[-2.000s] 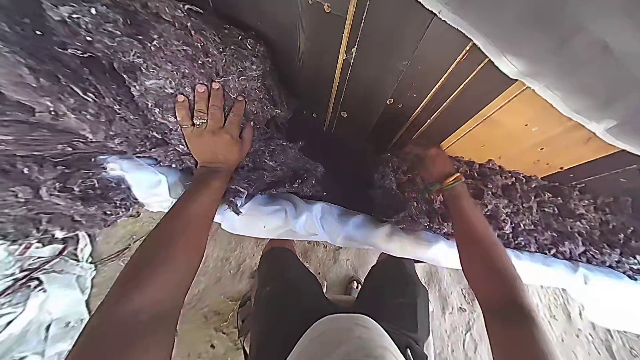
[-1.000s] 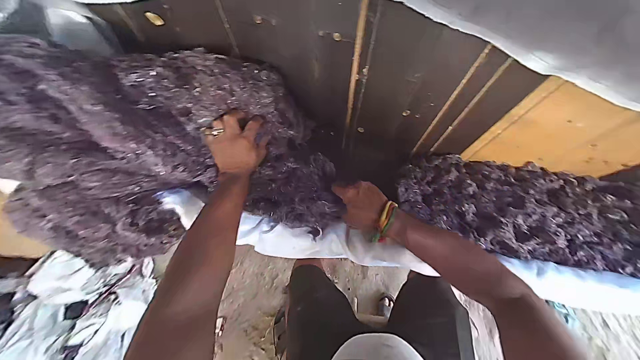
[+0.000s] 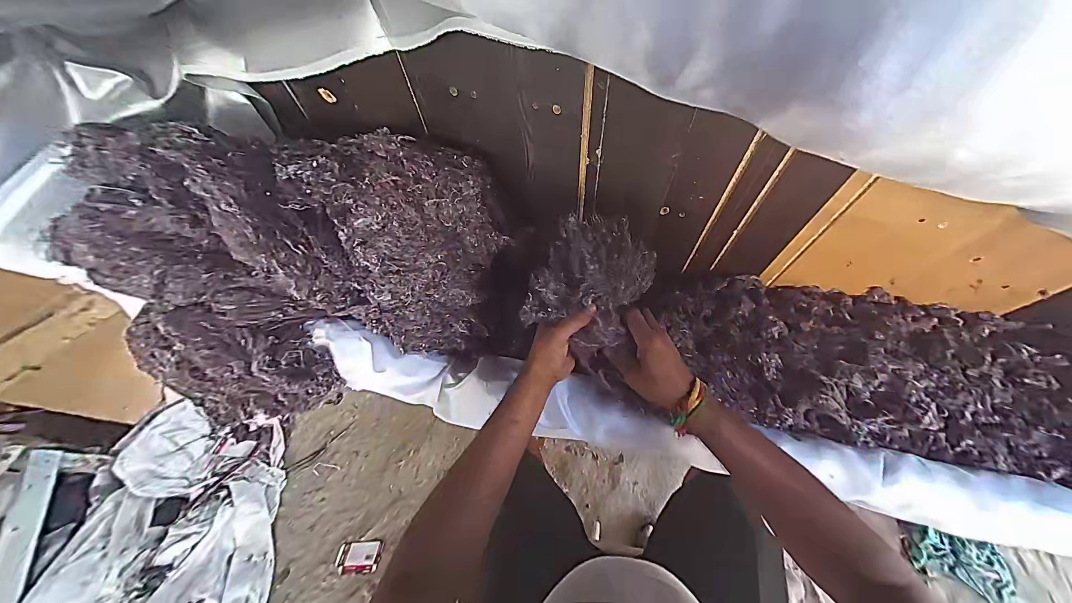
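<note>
A loose tuft of dark purplish-grey fibre [image 3: 593, 272] is held between both hands, near the middle of the view. My left hand [image 3: 559, 345] grips its left side, thumb and fingers closing on the fibre. On its right side, my right hand [image 3: 657, 360], with a coloured band at the wrist, also grips it; some fingertips are hidden in the fibre. A big heap of the same fibre [image 3: 410, 243] lies to the left, and a long bed of it [image 3: 871, 368] stretches to the right. White cloth [image 3: 595, 419] runs along the near edge under the fibre.
Dark boards [image 3: 519, 126] and orange-yellow boards [image 3: 930, 243] stand behind the fibre. A pale sheet [image 3: 837, 92] hangs across the top. Crumpled white sacking [image 3: 193, 511] and a small red-and-white packet [image 3: 360, 557] lie on the ground at lower left, teal netting [image 3: 963, 565] at lower right.
A second ago my left hand pressed on the left heap; it has moved right to the tuft. Both hands now hold a tuft that stands apart from the heap. The view has shifted.
</note>
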